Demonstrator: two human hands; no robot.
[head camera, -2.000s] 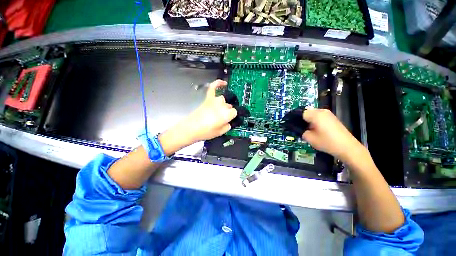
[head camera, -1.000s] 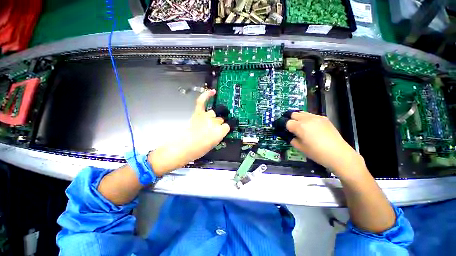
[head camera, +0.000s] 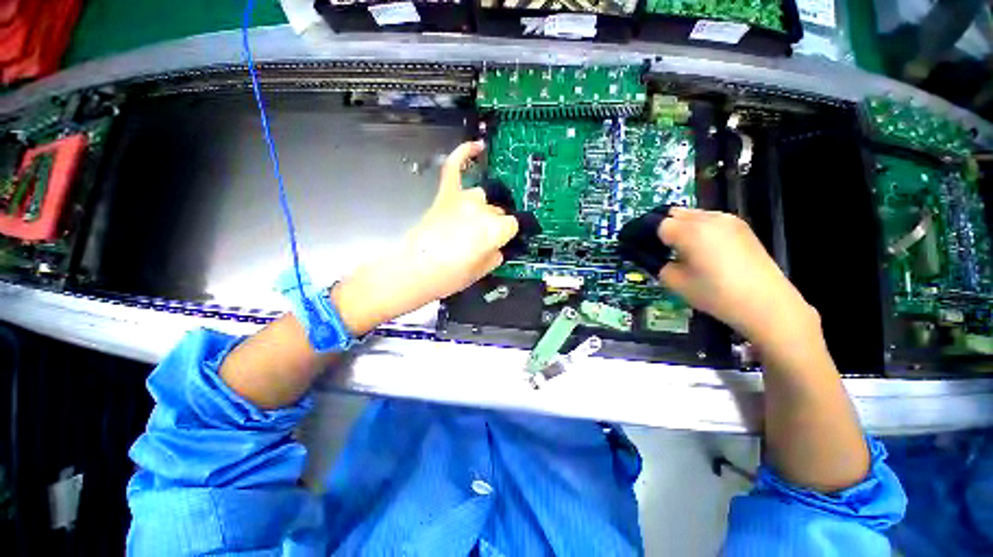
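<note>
The large green circuit board (head camera: 566, 163) lies in a black pallet (head camera: 490, 310) on the conveyor. My left hand (head camera: 466, 234) is over the board's left edge, index finger extended, black covers on the other fingertips. My right hand (head camera: 708, 256) is over the board's right half, its black-covered fingertips low at the board. The fingertips hide whether either hand holds a part. A pale green clamp (head camera: 553, 339) and a metal clamp (head camera: 568, 362) stick out over the front rail.
At left a pallet carries a red foam tray (head camera: 52, 187). Another circuit board (head camera: 926, 239) lies at right. Component bins (head camera: 724, 24) stand along the back, cut off by the top edge. A blue cord (head camera: 272, 163) runs to my left wrist strap.
The view has shifted, so the bins sit higher and are more cut off than before. Both hands stay over the same board, with only small shifts.
</note>
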